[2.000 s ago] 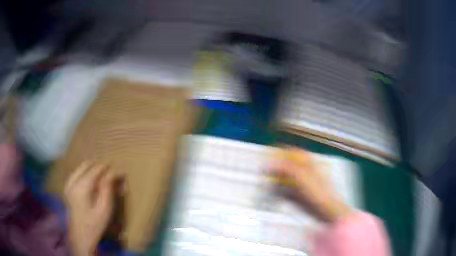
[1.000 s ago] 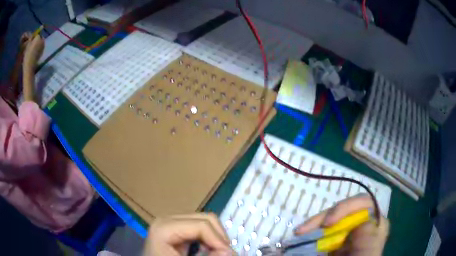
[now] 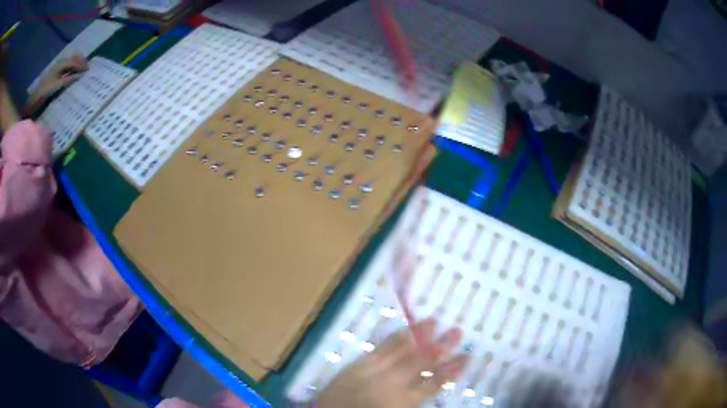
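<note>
A white work board (image 3: 510, 247) lies in front of me with rows of tan-grey dumbbell-shaped strips (image 3: 477, 306). Bright silver ends show on its near left part. My left hand (image 3: 398, 366) is low over the board's near edge, blurred; whether its fingertips hold a piece is unclear. My right hand (image 3: 681, 351) is a heavy blur at the bottom right, cut off by the edge, around the yellow hand tool (image 3: 701, 378). The tool's front is a grey blur over the board. A red cable (image 3: 405, 291) hangs blurred across the view.
Brown cardboard sheets (image 3: 231, 263) lie left of the board, with silver studs (image 3: 295, 152) on their upper half. Filled white boards (image 3: 179, 96) lie behind. Stacked boards (image 3: 634, 191) are at right. A yellow-white slip (image 3: 474, 107) and crumpled plastic (image 3: 530, 92) lie behind. A person in pink (image 3: 48, 255) sits left.
My right hand and the yellow tool have moved right, away from my left hand. My left hand has moved right over the board. The cable has swung left.
</note>
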